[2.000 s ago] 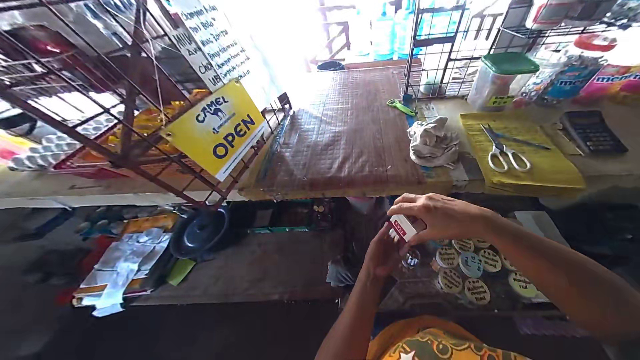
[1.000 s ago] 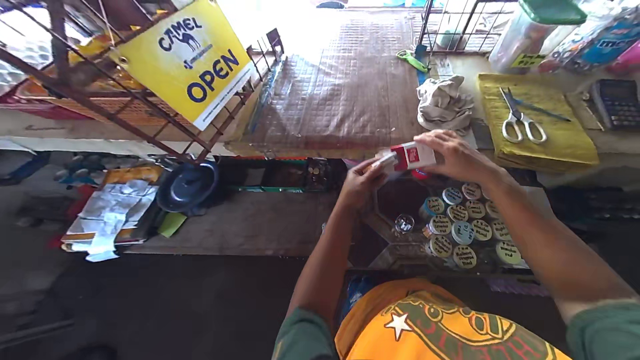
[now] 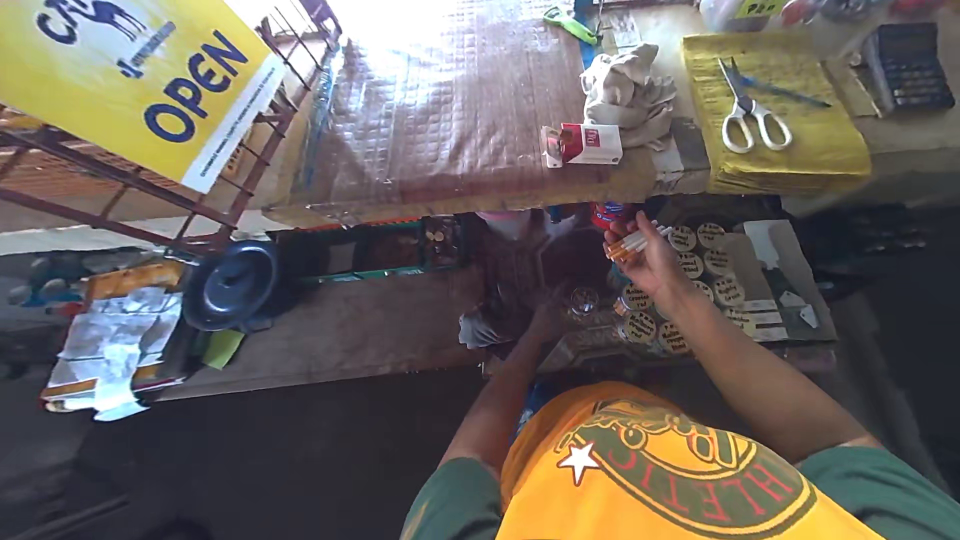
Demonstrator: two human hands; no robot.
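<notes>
Several loose cigarettes (image 3: 636,241) with tan filters lie in my right hand (image 3: 651,264), held over the lower shelf beside round labelled lids (image 3: 688,264). My left hand (image 3: 551,319) reaches down into the dark part of that shelf, near a small clear glass or jar (image 3: 583,300); its fingers are too dim to make out. On the counter above, a red and white cigarette pack (image 3: 591,144) lies with its flap open, touching a crumpled beige cloth (image 3: 628,90). A red can or container (image 3: 609,214) shows just behind my right fingers.
White-handled scissors (image 3: 750,120) and a blue pen (image 3: 784,91) rest on a yellow pad (image 3: 795,161), left of a calculator (image 3: 909,69). A metal rack (image 3: 127,176) with a yellow sign (image 3: 150,75) stands at left. Below it are a dark round pan (image 3: 231,285) and papers (image 3: 120,337).
The cigarette pack, held between both hands earlier, now lies on the counter. Cigarettes show in my right hand, and my left hand has moved down to the lower shelf.
</notes>
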